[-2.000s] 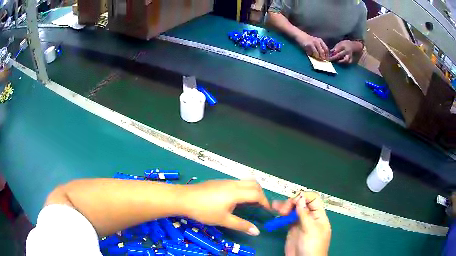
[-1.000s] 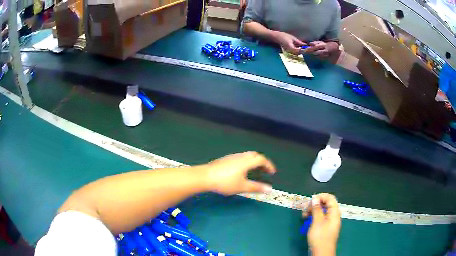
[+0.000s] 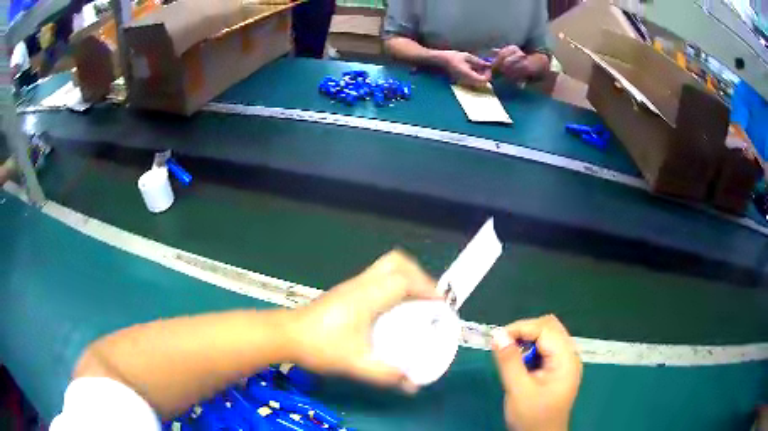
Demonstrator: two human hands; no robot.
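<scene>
My left hand grips a white round housing above the pale metal edge rail. Its flat white arm points up and to the right. My right hand, just right of the housing and apart from it, holds a blue battery pack mostly hidden by the fingers. The wires and plug of this pack cannot be made out. A heap of blue battery packs lies on the green bench, partly behind my left forearm.
A white housing with a blue cell beside it sits on the dark green conveyor. Across it are a person's hands, a pale card, blue packs and open cartons. A metal post stands far left.
My left hand, empty before, has taken hold of the white housing from the belt. The other housing has moved left in view. The blue pack stays in my right hand.
</scene>
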